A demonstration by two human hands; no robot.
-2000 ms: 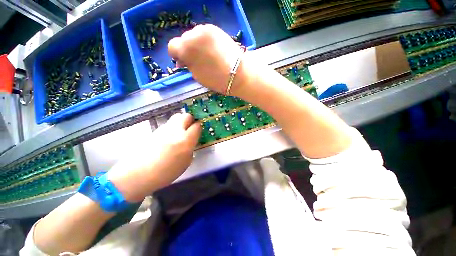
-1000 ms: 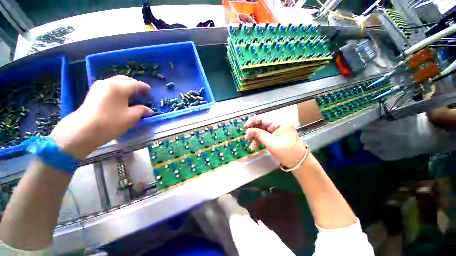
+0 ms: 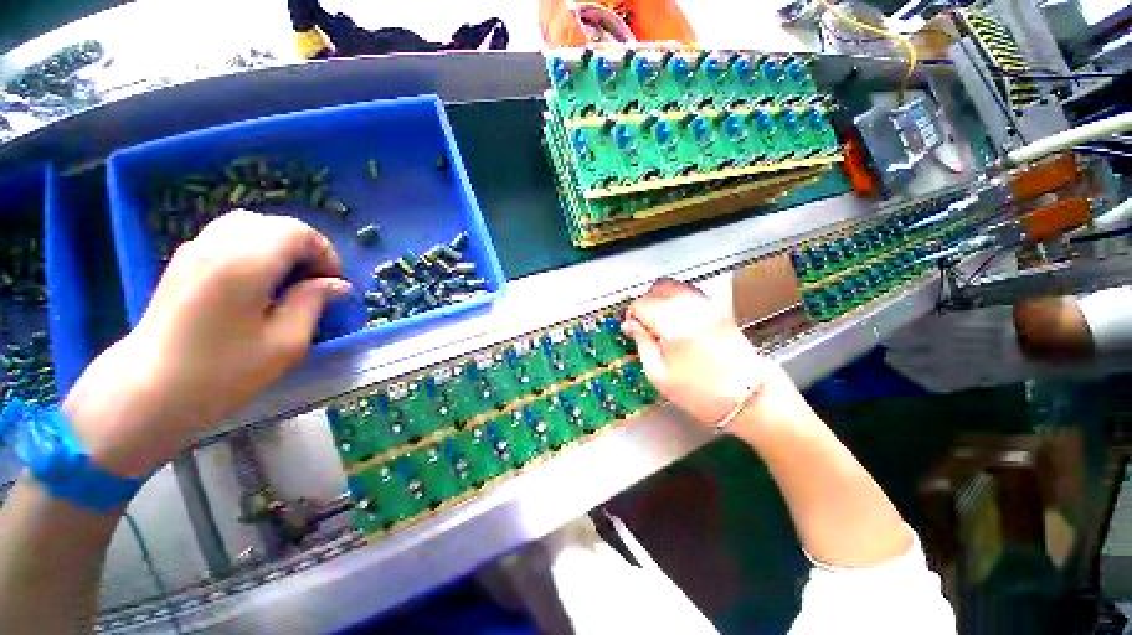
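A green PCB panel (image 3: 478, 416) with two rows of small circuits lies on the conveyor. My right hand (image 3: 695, 351) is over its right end, fingertips pinched down at the upper row; whether they hold a part is hidden. My left hand (image 3: 217, 329), with a blue wrist strap (image 3: 62, 459), is over the front of a blue bin (image 3: 298, 130), thumb and fingers curled together; I cannot tell if a part is between them. Loose electrolytic capacitors (image 3: 428, 283) lie in the bin.
Stacked PCB panels (image 3: 695, 124) stand behind the conveyor rail (image 3: 546, 292). A second blue bin (image 3: 56, 248) is at the left edge. A brown cardboard piece (image 3: 765, 293) and another panel (image 3: 857, 275) lie farther right. Another person's hand (image 3: 1053, 328) is at the right. An orange-red bin (image 3: 652, 19) is behind.
The view has turned right since the first frame. My right hand has gone from the bin to the panel, and my left hand from the panel to the bin. The right fingers have closed together.
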